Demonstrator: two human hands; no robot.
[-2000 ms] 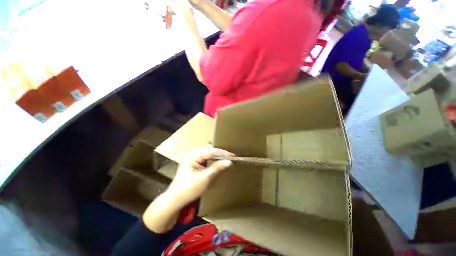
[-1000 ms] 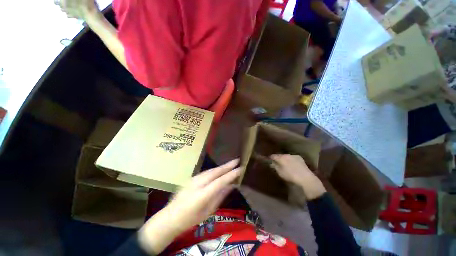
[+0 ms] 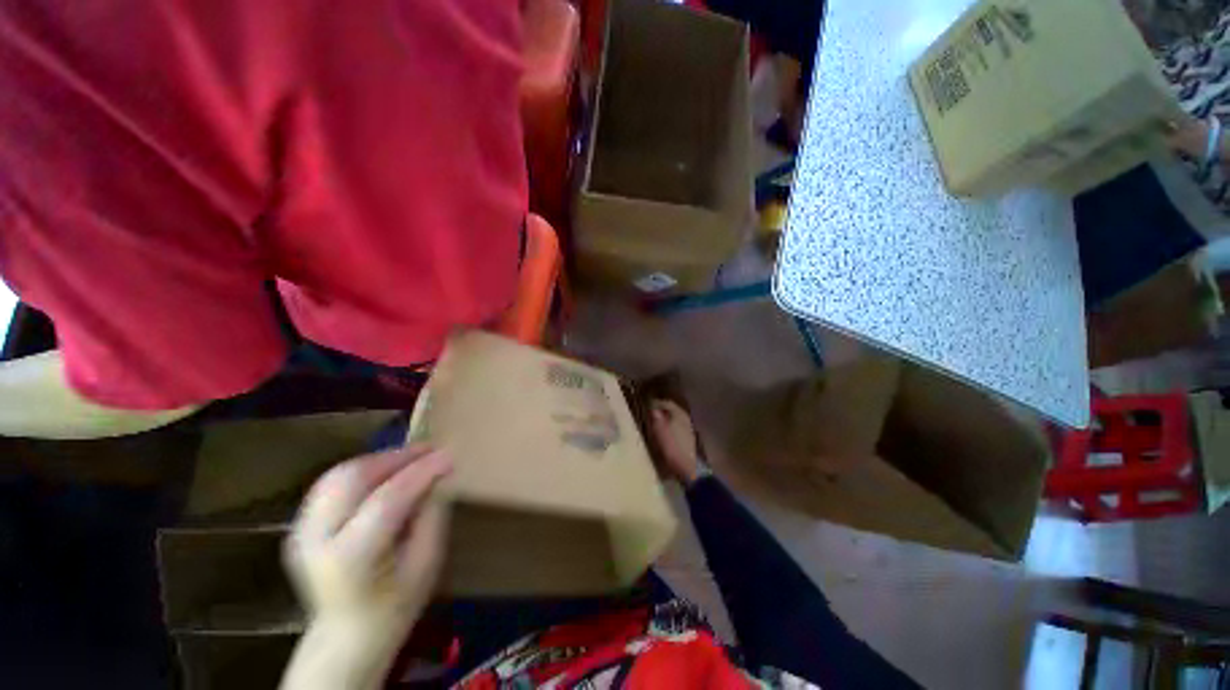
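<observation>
A brown printed carton [image 3: 519, 404] lies tilted over my lap, its open side facing me. My left hand [image 3: 364, 546] is at its left edge, blurred, with the fingertips over the edge; whether it grips cannot be told. My right hand [image 3: 675, 438] is low beyond the carton's right side, beside a dark brown edge. Its fingers are partly hidden, so its grip is unclear.
A person in a red shirt [image 3: 391, 162] is close at the left. An open carton [image 3: 668, 202] stands ahead, another [image 3: 931, 458] under the speckled table [image 3: 931, 283]. Open brown compartments [image 3: 229, 580] are at lower left. A hand holds a closed carton [image 3: 1039, 95]; a red stool [image 3: 1120, 458] stands right.
The view has turned down and right. The printed carton has tilted, and its open side now shows. My right hand has moved from inside a small open carton to beyond the printed carton's side.
</observation>
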